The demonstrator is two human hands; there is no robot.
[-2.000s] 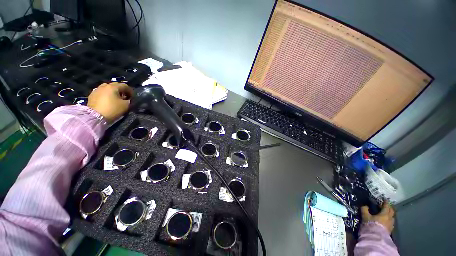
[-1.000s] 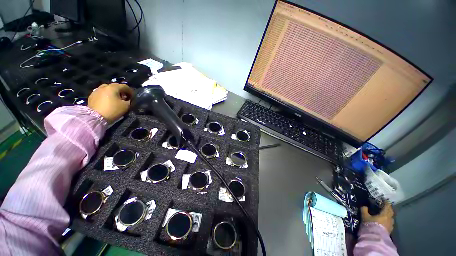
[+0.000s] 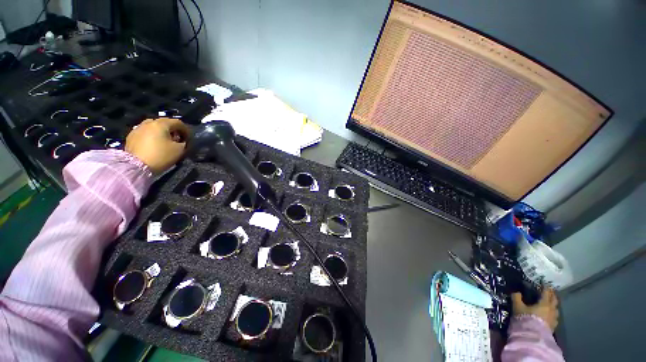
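Note:
A black foam tray (image 3: 212, 272) lies before me with round watch units, such as one at the front (image 3: 253, 319), in square pockets with white labels. A black barcode scanner (image 3: 237, 166) lies across the tray's back left, its cable running to the front right. My left hand (image 3: 157, 143) is curled against the scanner's head at the tray's back left edge; its fingertips are hidden and I cannot tell what it holds. My right hand (image 3: 537, 308) rests over a dark mouse (image 3: 526, 290), mostly hidden, at the far right.
A monitor (image 3: 460, 92) showing a spreadsheet and a black keyboard (image 3: 411, 185) stand behind right. A notebook (image 3: 464, 322) and thin metallic sticks (image 3: 467, 269) lie left of my right hand. A white basket (image 3: 544, 263) stands behind it. Papers (image 3: 265, 119) and another tray (image 3: 106, 106) lie back left.

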